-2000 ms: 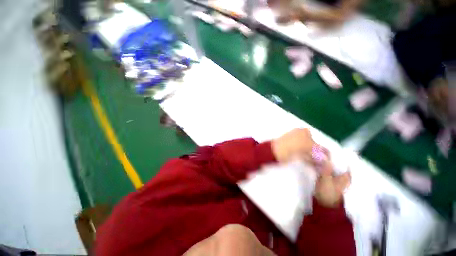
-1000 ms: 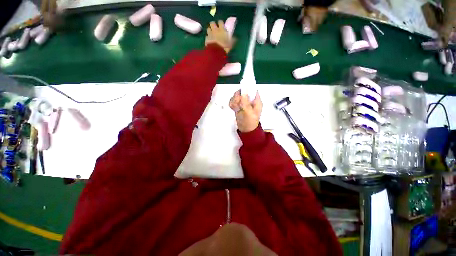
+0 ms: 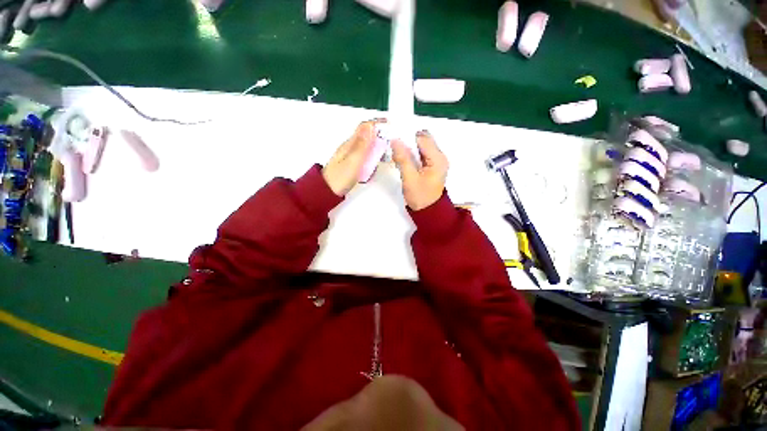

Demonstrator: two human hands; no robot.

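Observation:
My left hand (image 3: 351,160) holds a pale pink housing (image 3: 371,160) upright over the white bench, in front of my body. My right hand (image 3: 422,172) is close beside it, with its thumb and fingers closed at the lower end of a long white strip (image 3: 402,63). The strip rises from the fingers over the green belt to the top edge of the picture. Anything small between the fingertips of the two hands is too blurred to tell. A white sheet lies on the bench below my hands, hard to tell from the white top.
Pink housings (image 3: 439,90) lie on the green belt (image 3: 252,55). A hammer (image 3: 526,219) and yellow-black pliers (image 3: 523,249) lie right of my hands, beside a clear blister tray (image 3: 618,268). A cable (image 3: 118,97) and a blue cluster (image 3: 18,194) are at the left.
My left hand has come back from the belt and now holds a pink housing near my right hand. The view has shifted, and the belt sits higher in the picture.

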